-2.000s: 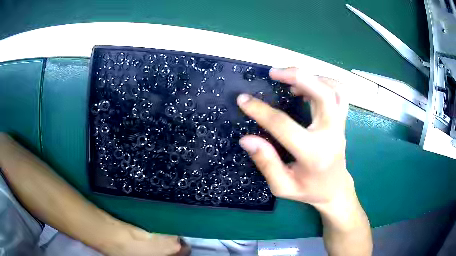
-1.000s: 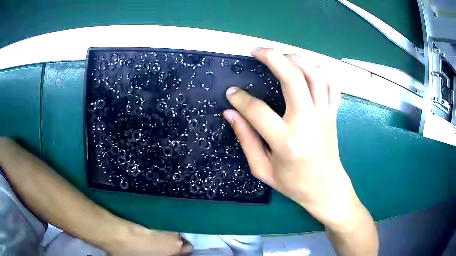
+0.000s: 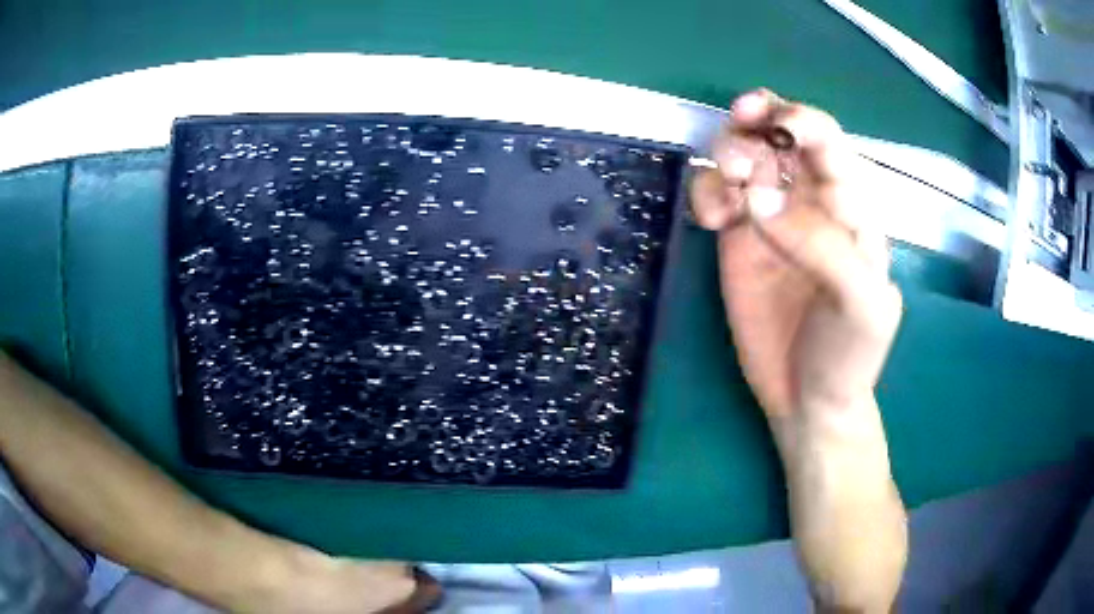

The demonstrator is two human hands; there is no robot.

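A flat black tray (image 3: pixel 528 198) lies on the green bench, covered with small shiny black rings that blur together. My right hand (image 3: pixel 798 240) is raised just right of the tray's upper right corner, palm turned up and fingers curled. A small dark ring (image 3: pixel 780 138) shows at its fingers. My left hand (image 3: pixel 360 587) rests at the bench's front edge below the tray, near my lap; its fingers are mostly hidden, and whether it holds anything cannot be told.
A pale rail (image 3: pixel 360 86) runs behind the tray, with the dark green belt (image 3: pixel 540 42) beyond it. A silver machine frame (image 3: pixel 1026 180) stands at the right, with a thin pale strip (image 3: pixel 918 72) slanting towards it.
My right hand has lifted off the tray, moved right and turned palm up, with a dark ring now showing at the fingers. The tray appears slightly further left. My left hand has barely moved.
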